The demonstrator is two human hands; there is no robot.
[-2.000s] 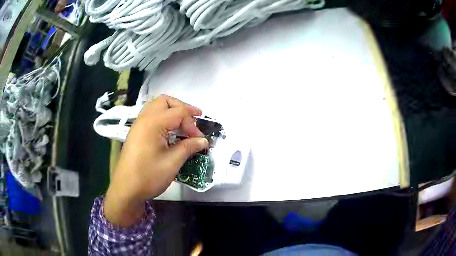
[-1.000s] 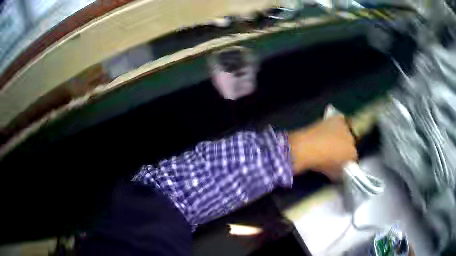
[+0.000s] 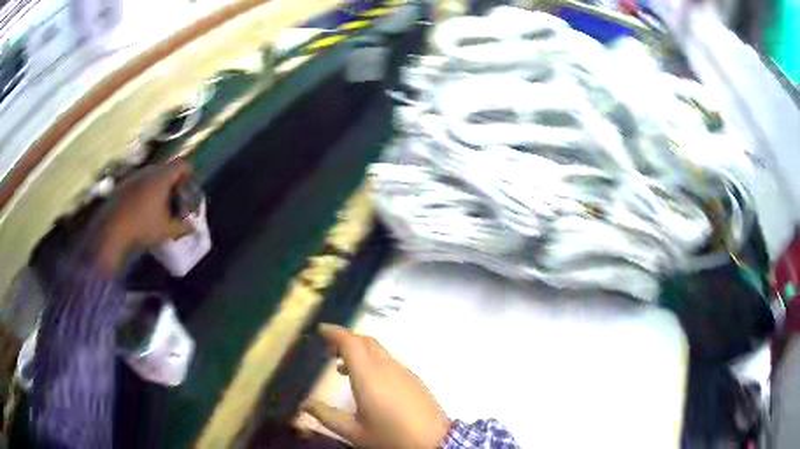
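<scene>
My left hand (image 3: 145,215), blurred, reaches out at the left and grips a white housing (image 3: 186,245) with a dark upper part, over the dark green bench strip. A second white housing (image 3: 165,351) with a dark opening sits nearer, beside my left sleeve. My right hand (image 3: 382,395) is at the bottom centre, over the left edge of the white board (image 3: 535,359). Its thumb and fingers are apart and nothing shows between them. The green circuit board is not in view.
A large pile of white cord bundles (image 3: 526,167) covers the back of the board. A yellowish strip (image 3: 281,355) runs along the board's left. A pale rail curves along the far left, with small blurred items beside it. Dark material (image 3: 719,316) lies at right.
The view has swung left, then shifted over the cord pile. My left hand has left the white cord by the board and now grips a housing at the left. My right hand has come into view.
</scene>
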